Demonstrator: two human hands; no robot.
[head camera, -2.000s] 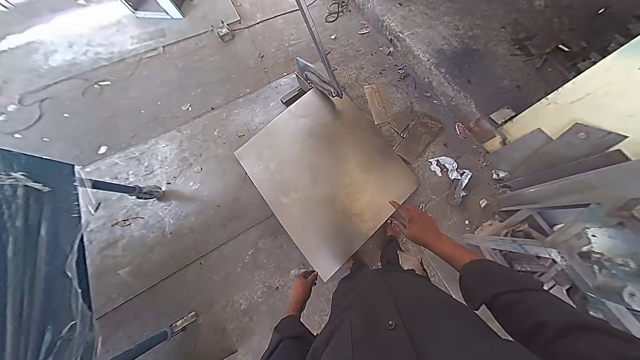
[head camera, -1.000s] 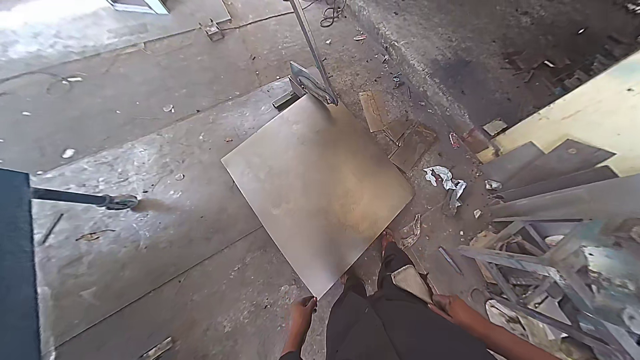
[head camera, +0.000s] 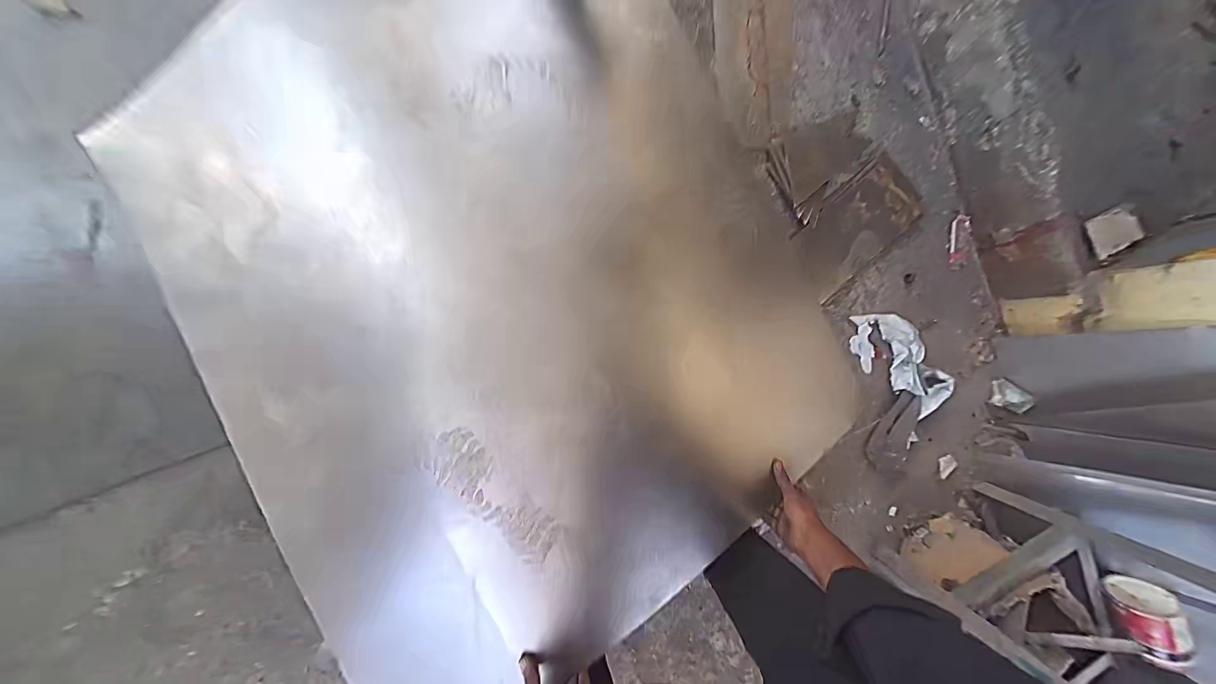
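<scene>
A large, shiny square metal sheet (head camera: 513, 313) fills the middle of the head view, tilted with one corner toward me. My right hand (head camera: 798, 518) grips its lower right edge, thumb on top and the other fingers beneath. At the bottom edge of the view, my left hand (head camera: 534, 669) is at the sheet's near edge; only its fingertips show, and most of it is cut off or hidden. The sheet's surface carries blurred reflections and a rough, marked patch near the lower middle.
To the right lie a crumpled white plastic scrap (head camera: 902, 356), a flat rusty plate (head camera: 855, 214) and grey metal sections (head camera: 1121, 418). A welded metal frame (head camera: 1035, 551) stands at the lower right beside a red and white can (head camera: 1145, 617). Concrete floor (head camera: 104, 399) shows on the left.
The sheet now fills far more of the view and looks lifted toward me. My right hand, off the sheet one second ago, is on its edge again. The view has shifted.
</scene>
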